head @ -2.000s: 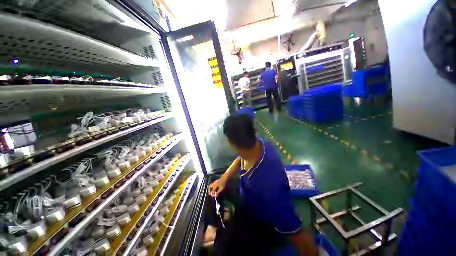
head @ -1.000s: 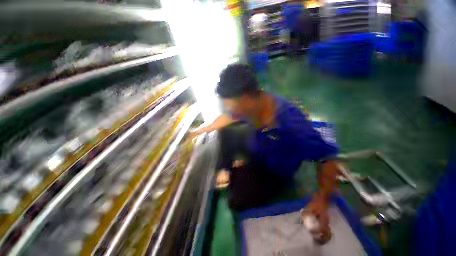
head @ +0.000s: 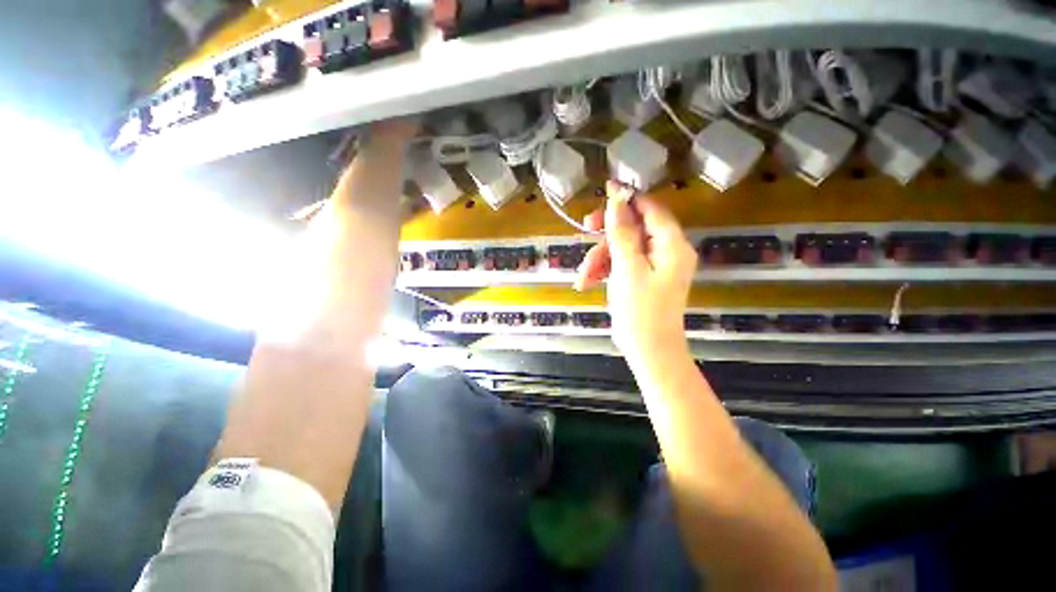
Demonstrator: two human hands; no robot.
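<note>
White power adapters (head: 726, 154) sit in a row on a yellow socket board (head: 764, 208), their cords coiled behind them. My right hand (head: 646, 254) is at the row's middle, its fingertips pinched on a thin white output cord (head: 561, 212) just in front of an adapter (head: 637, 158). The cord curves left from my fingers. My left hand (head: 386, 145) reaches up under the upper shelf rail at the row's left end. Its fingers are hidden behind the rail, so its grip does not show.
The upper shelf edge rail (head: 649, 46) with black-red terminal blocks (head: 353, 35) crosses above my hands. Lower rails (head: 811, 275) run below. A bright light (head: 127, 220) glares at left beside a panel with green lights (head: 75, 445). A blue tray (head: 926, 569) shows at lower right.
The view has swung from the aisle and the crouching coworker down to the shelves close in front. Both my hands have come into view among the adapters.
</note>
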